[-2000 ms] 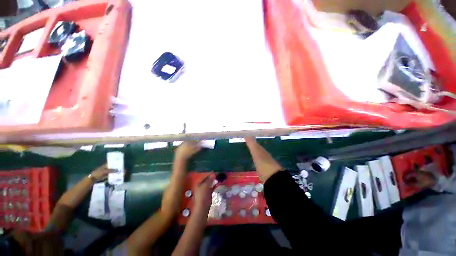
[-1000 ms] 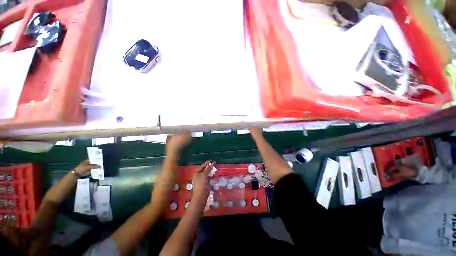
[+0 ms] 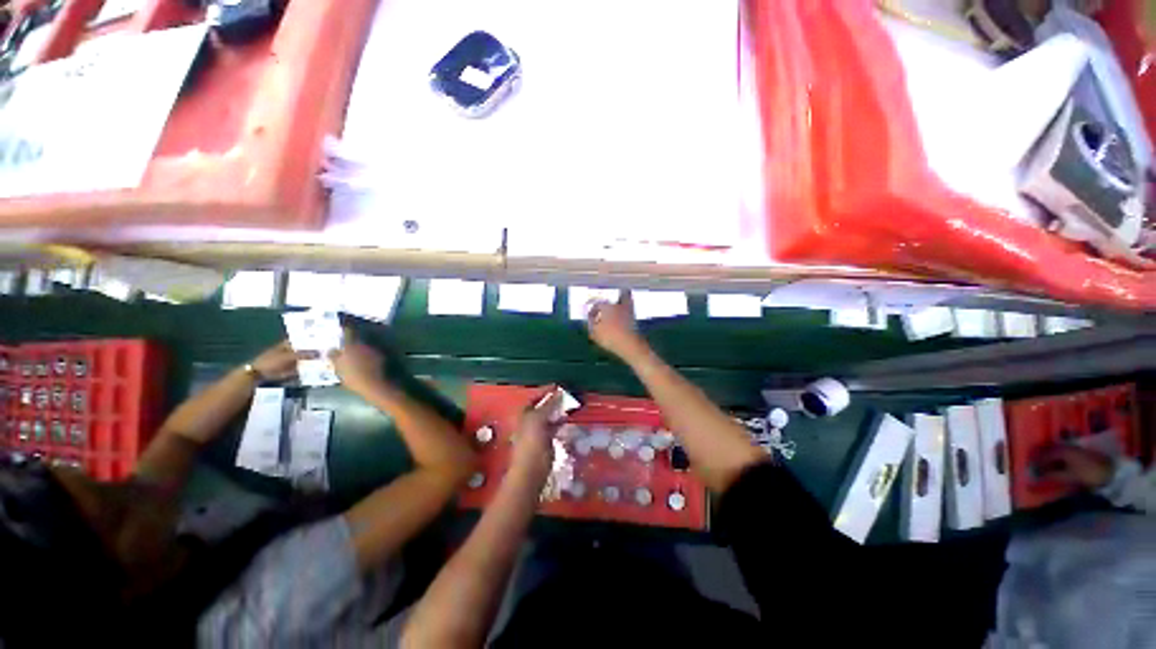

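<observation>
My left hand (image 3: 538, 425) is above the red foam tray (image 3: 621, 505) and pinches a small white piece (image 3: 559, 402). The tray holds rows of small round discs (image 3: 643, 496), a crumpled whitish pile (image 3: 555, 472) beside my left wrist and a dark square part (image 3: 680, 458) at its right end. My right hand (image 3: 611, 322) reaches over the green belt to a white card (image 3: 595, 297) in the far row. A small pale round part (image 3: 596, 308) shows at its fingertips, blurred; the grip looks closed on it.
A neighbour's two hands hold a white card (image 3: 313, 345) at left, beside a red parts tray (image 3: 127, 406). White shelf (image 3: 596, 152) overhangs the belt. Right: wires (image 3: 771, 435), white roll (image 3: 827, 397), long white boxes (image 3: 875, 478), another person's hand (image 3: 1072, 467).
The neighbour's arm has drawn back left from the card row to the held card. My right hand is now fully visible at the cards. My left hand stays over the tray. The view has shifted.
</observation>
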